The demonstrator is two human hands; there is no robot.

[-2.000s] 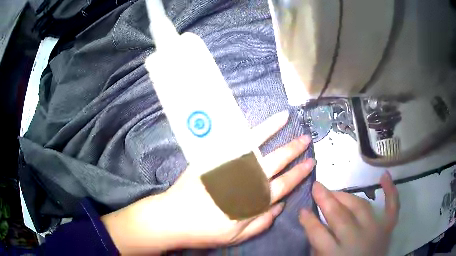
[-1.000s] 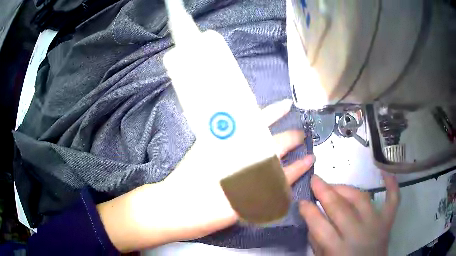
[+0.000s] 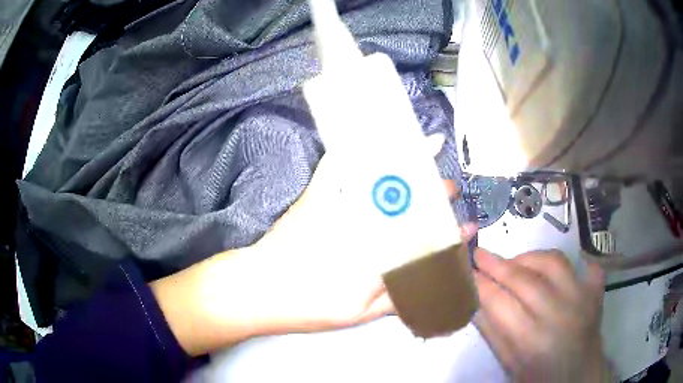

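The heathered grey garment panel (image 3: 255,157) lies bunched left of the sewing machine head (image 3: 562,82), its edge running to the presser foot area (image 3: 470,200). My left hand (image 3: 299,254) reaches across the cloth's near side. The lamp hides most of its fingers; fingertips show beside the cloth edge, close to the foot. My right hand (image 3: 543,307) is just nearer me and right of them, its curled fingers at the near end of the edge. Whether they pinch the cloth cannot be told. The needle tip is not clear.
The cream lamp (image 3: 389,164) with its brown end hangs over the work. A wire guard (image 3: 580,217) and ribbed knob (image 3: 603,241) stand right of the foot. Red-dark snips (image 3: 665,208) lie farther right. The white table (image 3: 247,363) shows in front. Black cloth (image 3: 93,16) is at far left.
The near edge of the cloth has moved away from me, uncovering white table. My left hand has moved right and forward. My right fingers are more curled. The whole view has shifted somewhat.
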